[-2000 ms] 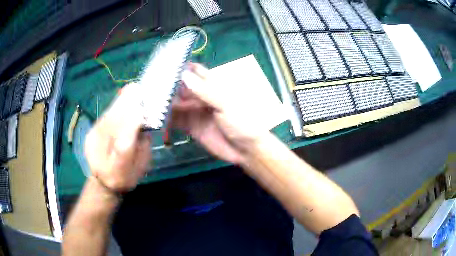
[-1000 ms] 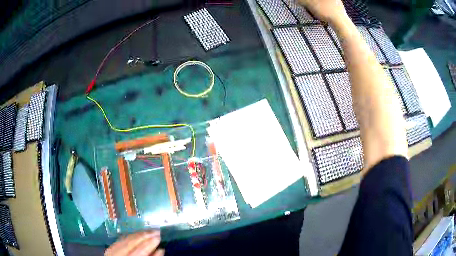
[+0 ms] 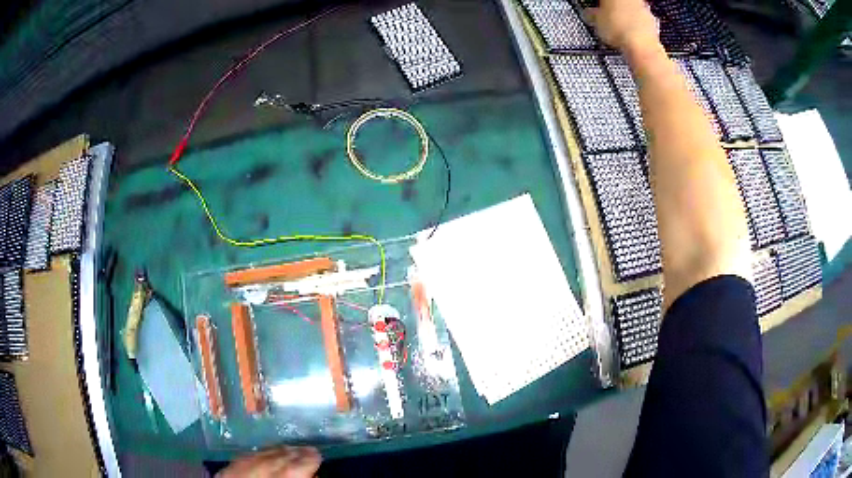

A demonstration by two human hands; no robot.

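My right hand [image 3: 624,22] reaches to the far part of the right-hand module tray [image 3: 605,359], at its top edge. Its fingers are near a dark module edge; I cannot tell whether they grip it. My left hand [image 3: 271,463] lies at the bottom edge of the picture, partly cut off, just in front of the test fixture [image 3: 294,373]. The fixture is a clear acrylic plate with orange-brown guide rails [image 3: 333,355] and a red and white switch row [image 3: 384,341]. No module lies between its rails. LED dot-matrix modules [image 3: 623,210] fill much of the right-hand tray.
The left-hand module tray [image 3: 58,373] shows modules and bare cardboard. A perforated white sheet [image 3: 504,299] overlaps the fixture's right side. Behind are a wire coil [image 3: 387,145], a yellow lead [image 3: 280,241] and a single module [image 3: 417,47]. Light blue film [image 3: 170,364] lies left.
The module held in both hands two seconds ago is gone from them. My right hand has moved to the far right-hand tray; my left hand has dropped to the bottom edge. The view has shifted slightly.
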